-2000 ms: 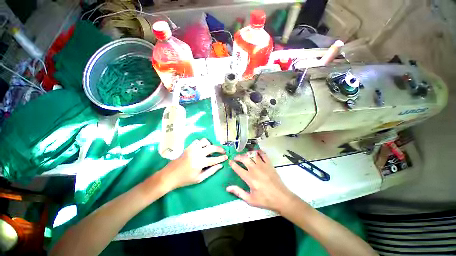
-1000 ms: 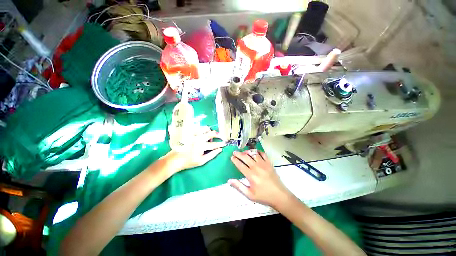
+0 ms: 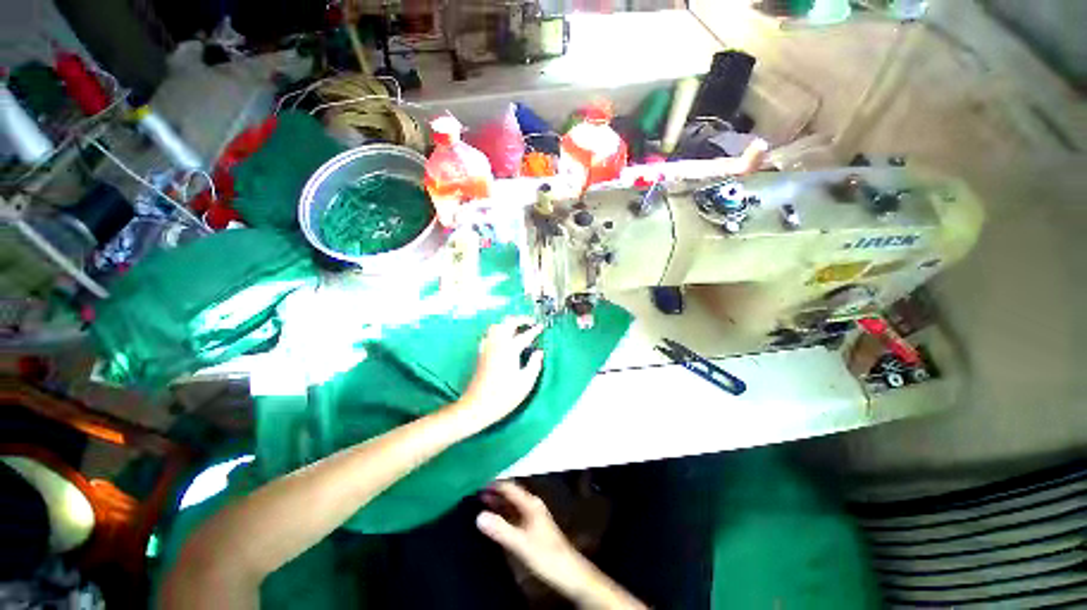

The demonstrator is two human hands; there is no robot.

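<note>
A green fabric panel [image 3: 441, 483] lies on the white table with a corner just right of the needle area and its lower edge over the table's front edge. My left hand [image 3: 505, 372] rests on the panel just left of the needle area, with its fingers bent on the cloth. My right hand [image 3: 521, 524] is below the table's front edge, near the panel's lower edge, with fingers apart and nothing seen in it. The cream sewing machine [image 3: 763, 250] stands to the right, with its needle end by the panel.
Dark thread snips [image 3: 703, 365] lie under the machine arm. A metal bowl [image 3: 312, 221] with green scraps stands behind the cloth, beside red-capped bottles [image 3: 457, 179]. A green bundle [image 3: 203, 286] is at left. A small parts tray [image 3: 900, 369] is at the table's right end.
My right hand has left the cloth by the needle and moved down below the table edge. The panel has turned, with a corner now right of the needle. The whole view has shifted.
</note>
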